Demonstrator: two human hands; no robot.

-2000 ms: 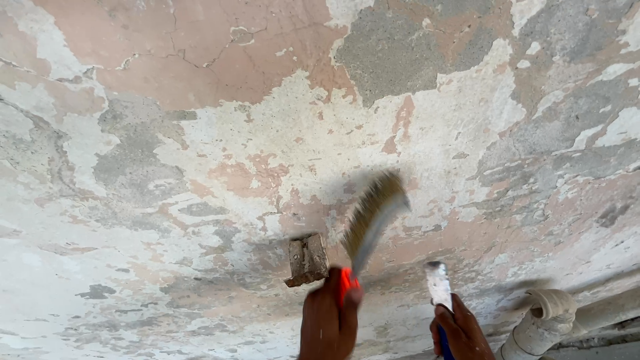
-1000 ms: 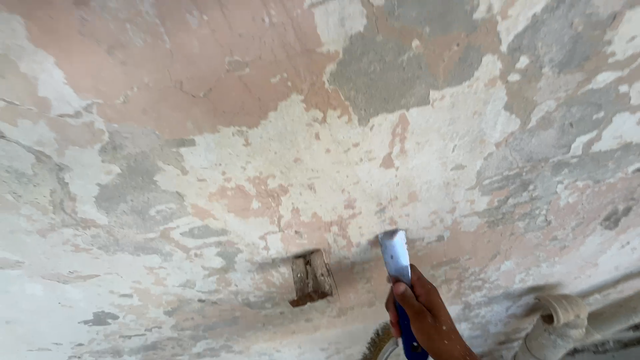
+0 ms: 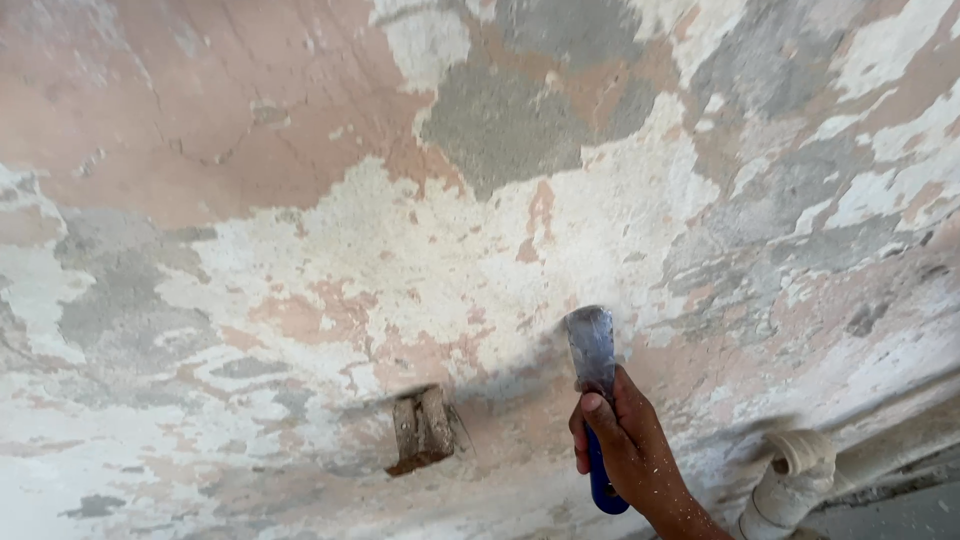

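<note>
My right hand [image 3: 626, 442], flecked with pale specks, grips the blue handle of a putty knife [image 3: 592, 345]. The metal blade points up, its edge at the patchy plaster surface [image 3: 420, 255]; whether it touches cannot be told for sure. White paint, pink paint and grey plaster show in irregular patches around it. My left hand is out of view.
A rough block-like bracket [image 3: 424, 429] sticks out of the surface, left of my right hand. At the lower right a pale pipe fitting [image 3: 787, 480] joins a pipe [image 3: 900, 439] that runs along the surface.
My left hand, which held a wire brush with a red part two seconds ago, has left the view. My right hand with the putty knife has moved left from its first position.
</note>
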